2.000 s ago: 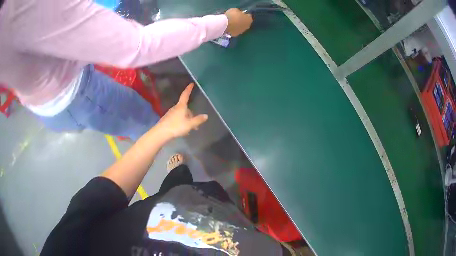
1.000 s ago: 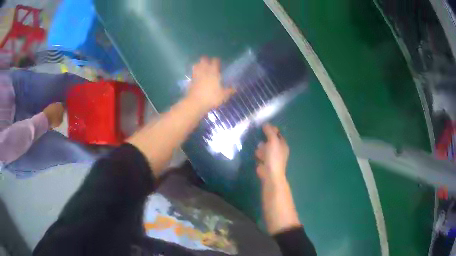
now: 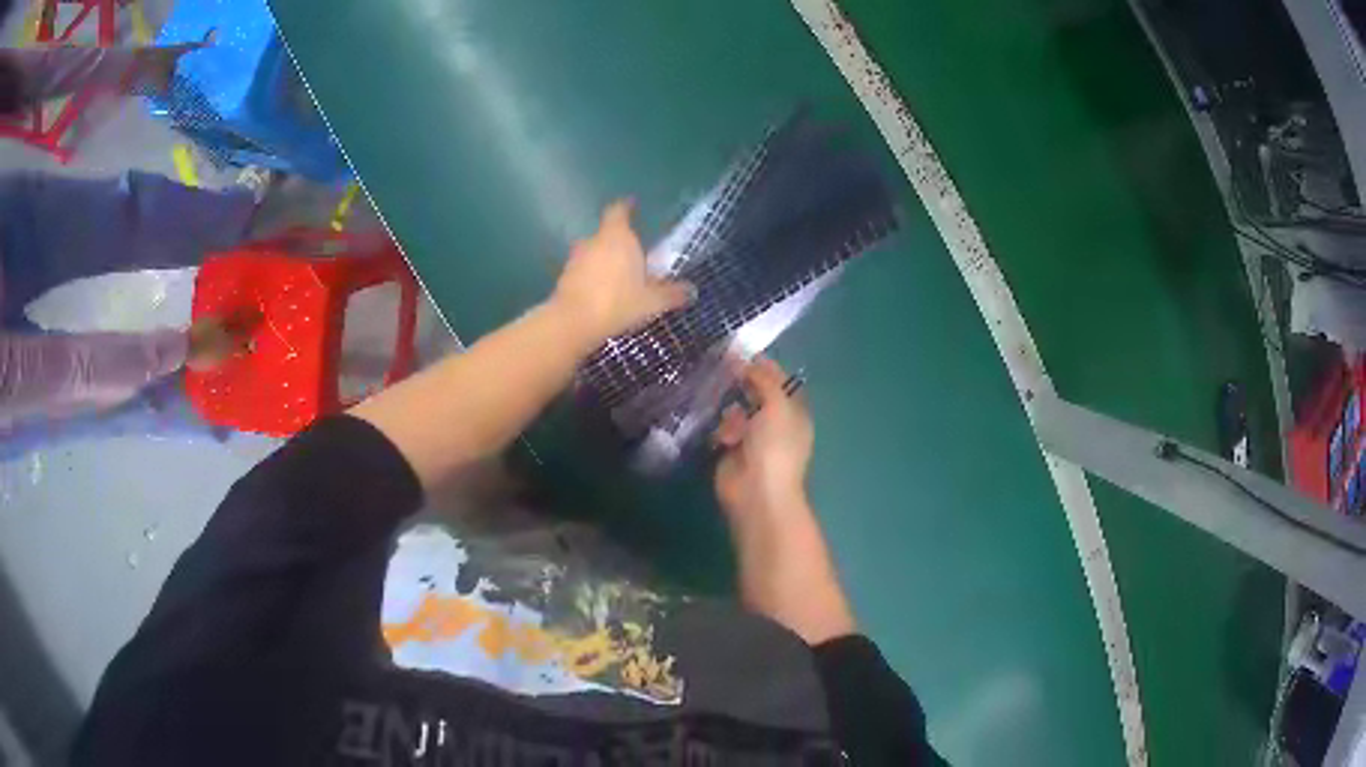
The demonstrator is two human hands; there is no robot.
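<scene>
Several overlapping die-cut adhesive sheets (image 3: 734, 262), shiny and clear with rows of small black rectangles, lie fanned out on the green bench. My left hand (image 3: 611, 282) is at their left edge, its fingers spread and its thumb over the sheets. My right hand (image 3: 769, 435) is at their lower right edge, fingers bent, with a small dark thin item (image 3: 794, 381) at the fingertips that may be tweezers or a pen. Whether the right fingers also hold a sheet edge is unclear.
The green bench (image 3: 929, 555) has a pale dividing strip (image 3: 974, 285) and a grey metal bar (image 3: 1198, 480) at right. A red stool (image 3: 270, 337) and a blue stool (image 3: 247, 90) stand at left, beside a person's pink sleeve (image 3: 90, 375). Red trays (image 3: 1330, 435) are at far right.
My view has moved from the bare bench and the coworker's arm to the sheets. Both hands are now at the sheets, and my right hand has shifted slightly left since a second ago.
</scene>
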